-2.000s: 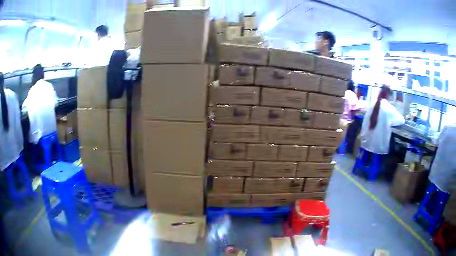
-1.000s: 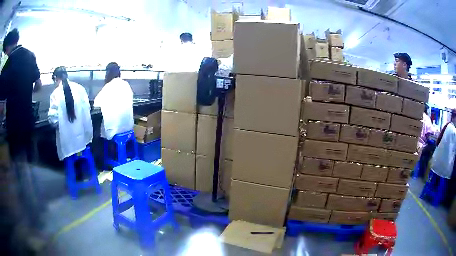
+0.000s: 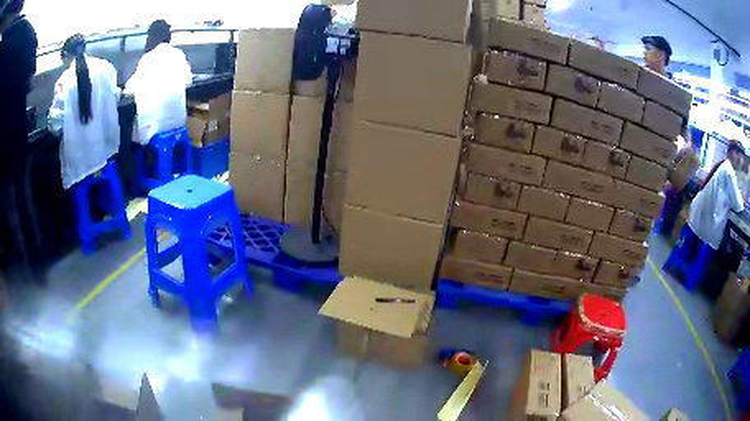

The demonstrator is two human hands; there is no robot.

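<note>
Neither of my hands is clearly in view. A closed brown carton (image 3: pixel 385 342) stands on the floor in front of the stacks, with a thin dark stick (image 3: pixel 395 300) on its top. A tape gun (image 3: pixel 460 360) with a yellowish roll lies on the floor to its right. A pale yellow strip (image 3: pixel 463 391) lies beside the tape gun. Narrow brown cartons (image 3: pixel 539 385) stand at the lower right. Blurred carton flaps (image 3: pixel 149 400) show at the lower left edge.
A blue stool (image 3: pixel 193 194) stands left of a pedestal fan (image 3: pixel 312 49). Tall plain cartons (image 3: pixel 400 168) and a wall of printed cartons (image 3: pixel 547 174) stand on blue pallets (image 3: pixel 502 299). A red stool (image 3: pixel 600 314) is at the right. People in white coats sit on both sides.
The view has turned left, then tilted down. The stacks and blue stool now sit higher in the picture, and the tape gun, yellow strip and narrow cartons show more fully.
</note>
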